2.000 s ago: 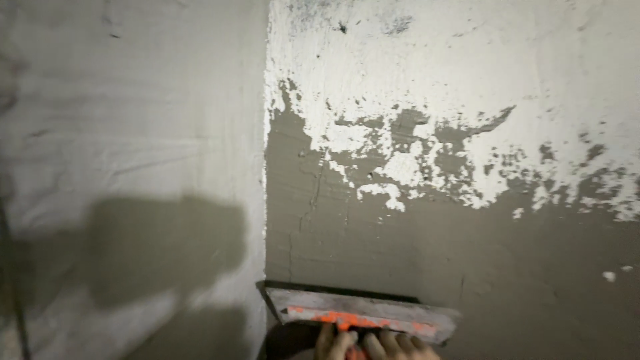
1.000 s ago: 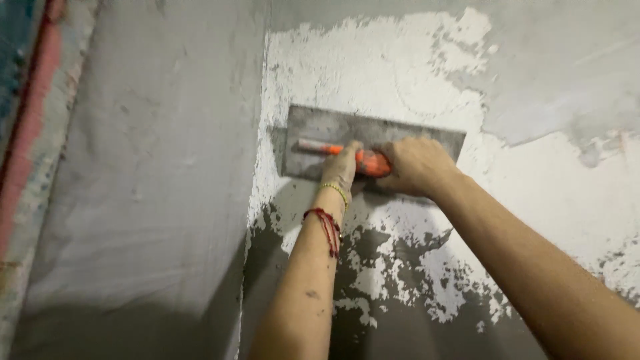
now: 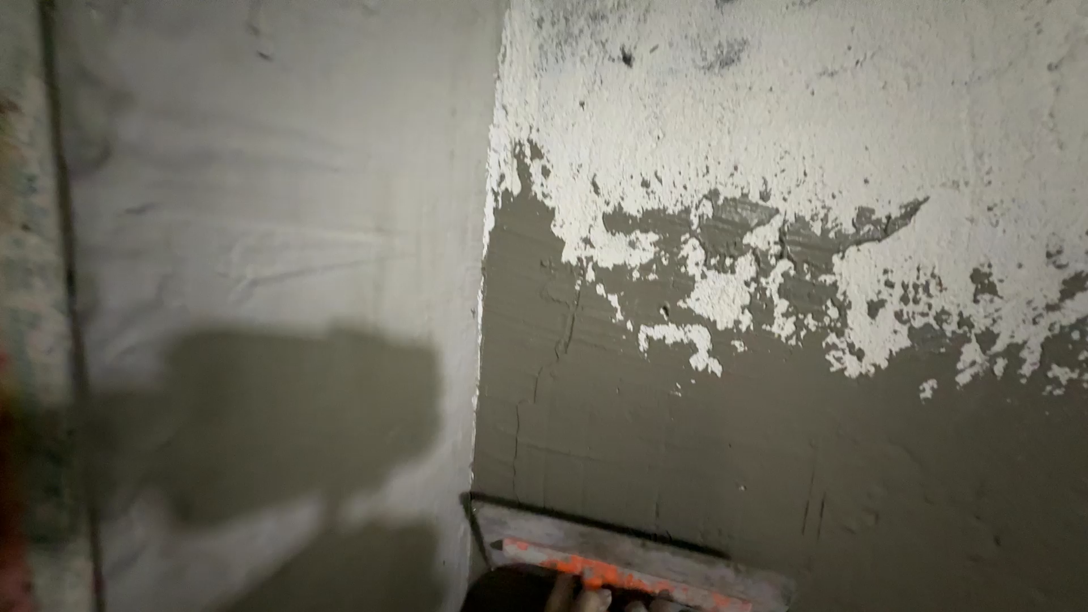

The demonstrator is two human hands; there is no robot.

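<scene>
At the bottom edge a rectangular steel plastering trowel point(image 3: 633, 552) lies against the grey plastered wall, its left corner at the wall corner. Its orange, plaster-smeared handle mount point(image 3: 608, 571) runs along the back of the blade. Fingertips of my left hand point(image 3: 586, 597) curl at the handle. Just right of them, only slightly in view, are fingertips that appear to be of my right hand point(image 3: 650, 606). The palms and most of the handle are cut off by the frame. Above the blade, smooth grey plaster point(image 3: 646, 450) meets a rough white coat point(image 3: 765, 110) in ragged patches.
An adjoining pale wall point(image 3: 280, 195) stands at the left, meeting the plastered wall in a vertical corner. Dark shadows point(image 3: 297, 416) fall on its lower part. A stained vertical strip point(image 3: 34, 297) with a dark edge runs along the far left.
One second ago both hands held the trowel higher, over the white coat; now it is low on the grey plaster with the hands mostly out of frame. The view has also shifted.
</scene>
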